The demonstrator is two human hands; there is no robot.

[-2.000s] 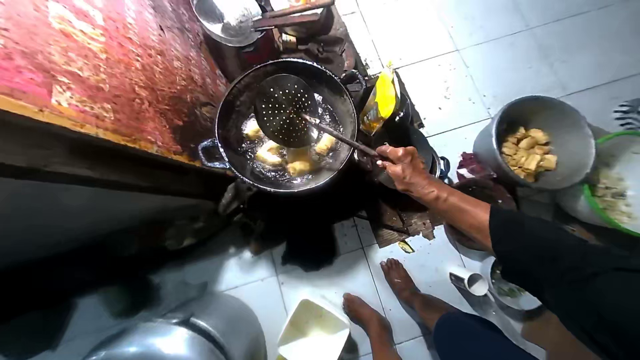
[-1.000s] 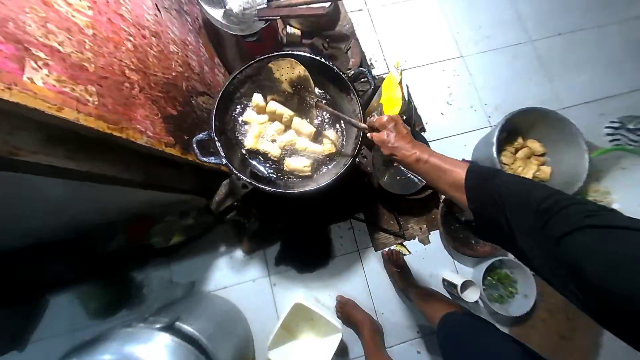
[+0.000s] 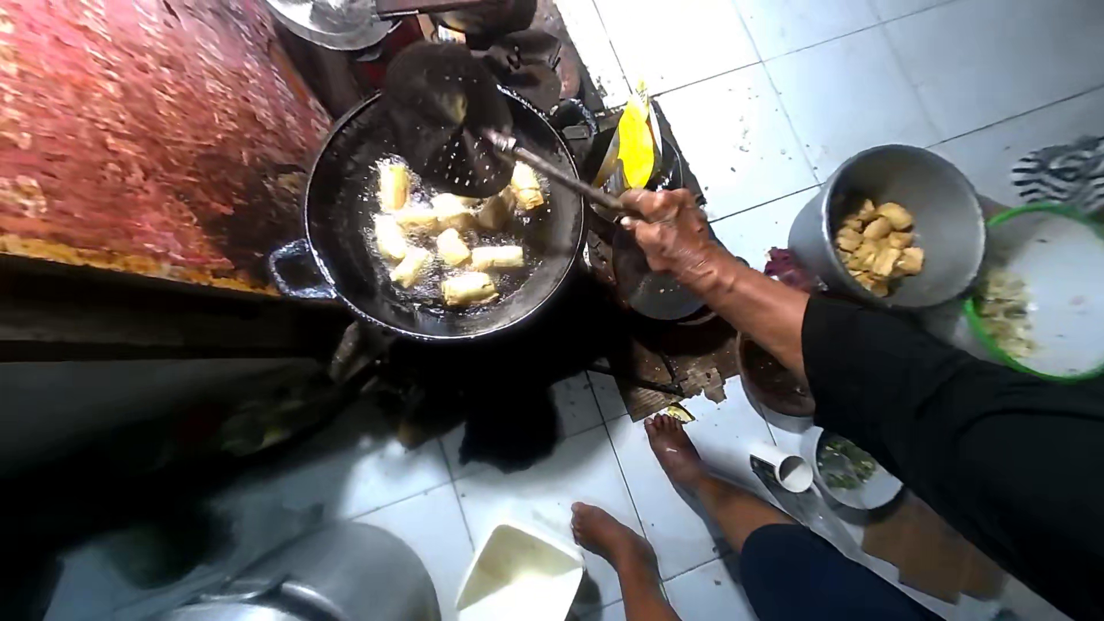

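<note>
My right hand [image 3: 677,233] grips the handle of a perforated skimmer [image 3: 453,121], whose dark round head is tilted over the back part of a black wok [image 3: 573,259]. Several pale yellow rolled pieces [image 3: 470,289] lie in bubbling oil in the wok, some partly hidden behind the skimmer. A yellow packet [image 3: 636,147] stands in a dark container just behind my hand. My left hand is out of view.
At the right, a deep metal pot [image 3: 970,233] holds golden fried pieces, beside a green-rimmed basin [image 3: 1069,285]. A white cup [image 3: 792,473] and a bowl of chopped greens [image 3: 849,470] sit near my leg. A cream container [image 3: 522,573] and large metal vessel [image 3: 345,569] stand in front.
The skimmer was lower over the oil two seconds ago, then tilted at the wok's back edge with its face showing; it now hangs dark over the back. More rolled pieces show than two seconds ago.
</note>
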